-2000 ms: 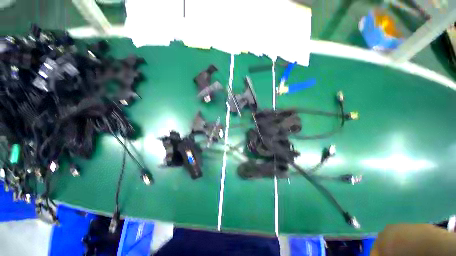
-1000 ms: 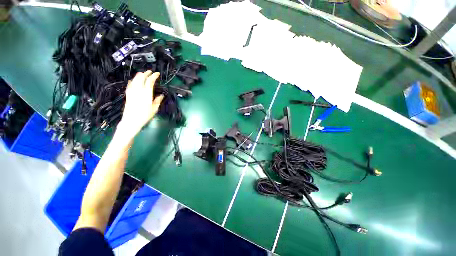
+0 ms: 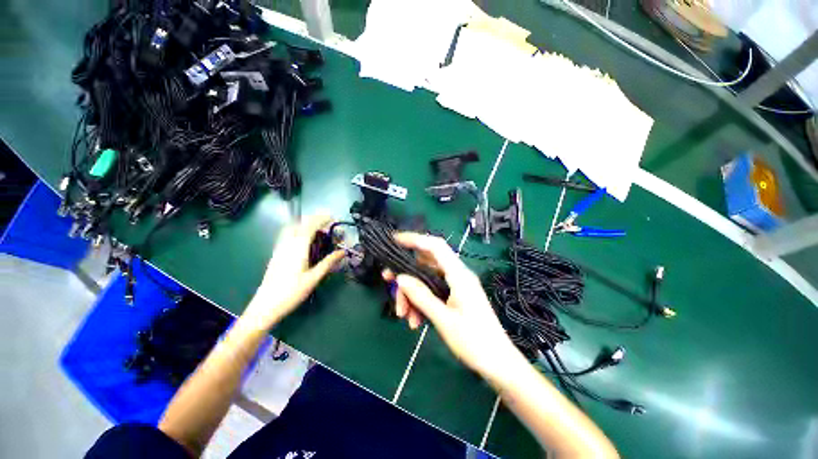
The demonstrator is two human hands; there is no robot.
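My right hand is closed around the coiled black lead of a cable assembly. Its bracketed head, with a silver face, points away from me. My left hand is at the left side of the same assembly, thumb and fingers around a loop of black cable. Both hands are bare and partly hide the assembly and the black heads beneath. The set-aside group lies just right of my hands, with heads at its back left, coiled cables in front and plugs to the right.
A large pile of cable assemblies lies at the left, with a green item. Cutters with blue handles and a thin black stick lie near paper sheets. A small blue box stands far right; blue bins stand below.
My left hand has come back from the pile to the middle. My right hand has come into view. Both are now on a cable assembly above the set-aside heads.
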